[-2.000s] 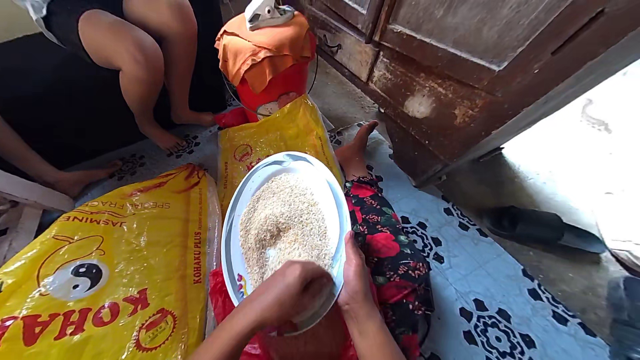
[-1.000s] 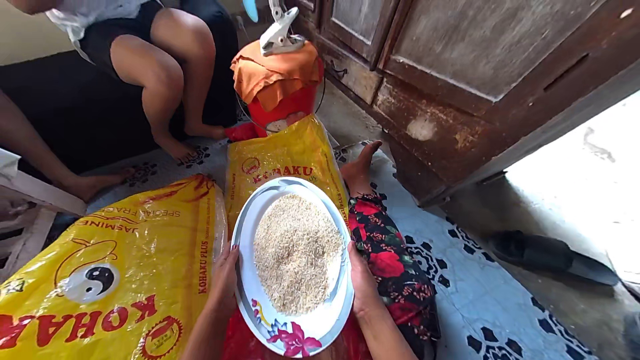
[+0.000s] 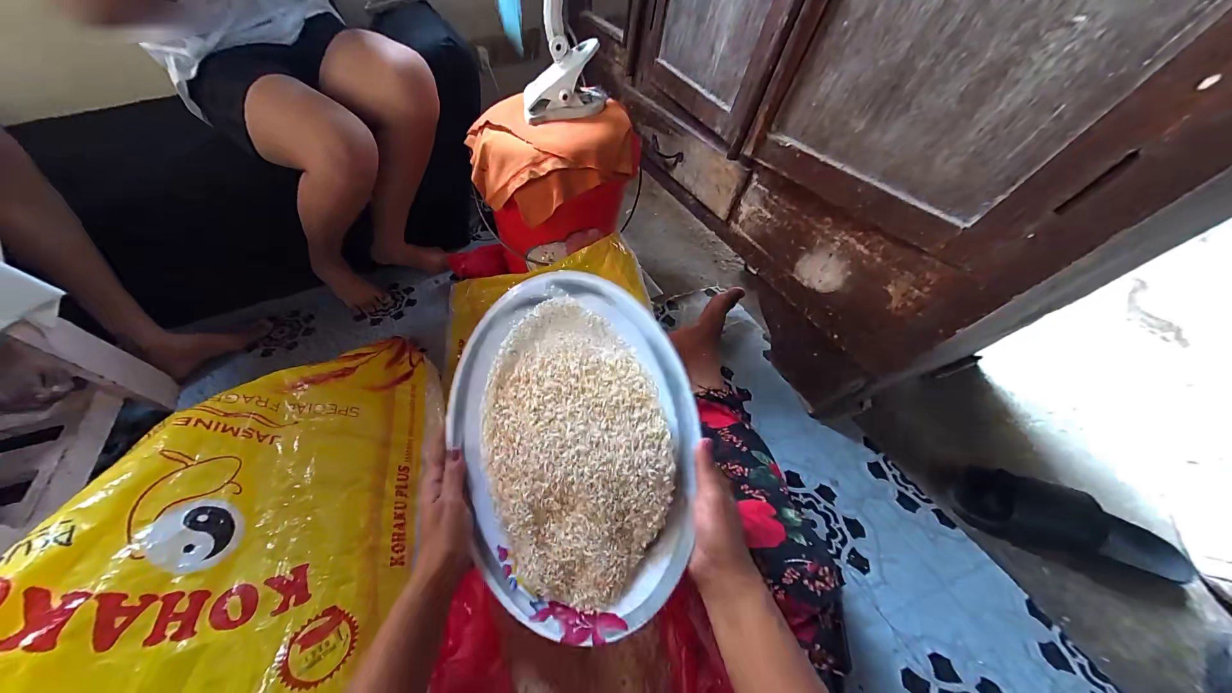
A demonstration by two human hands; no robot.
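An oval, pale plate [image 3: 680, 385] with a pink flower on its near rim bears a broad heap of uncooked rice grains [image 3: 577, 452]. My left hand [image 3: 445, 510] grips the plate's left edge, and my right hand [image 3: 714, 515] grips its right edge. The plate hangs above my lap, over red plastic. Beyond its far rim, part of a yellow rice sack [image 3: 616, 265] shows. A second yellow rice sack [image 3: 260, 472] lies at the left.
A red bucket [image 3: 577, 212] under an orange cloth [image 3: 553, 149] bears a white clamp [image 3: 565, 87]. Wooden cabinet doors [image 3: 885, 106] stand at the right, a black slipper [image 3: 1068, 520] below them. Another person's bare legs [image 3: 337, 144] are at upper left; a pale wooden frame [image 3: 87, 366] stands at left.
My right hand was in the rice two seconds ago; it then went to the plate's right edge, and my left hand shows at the left edge. The plate now looks nearer, its rice spread toward the far end.
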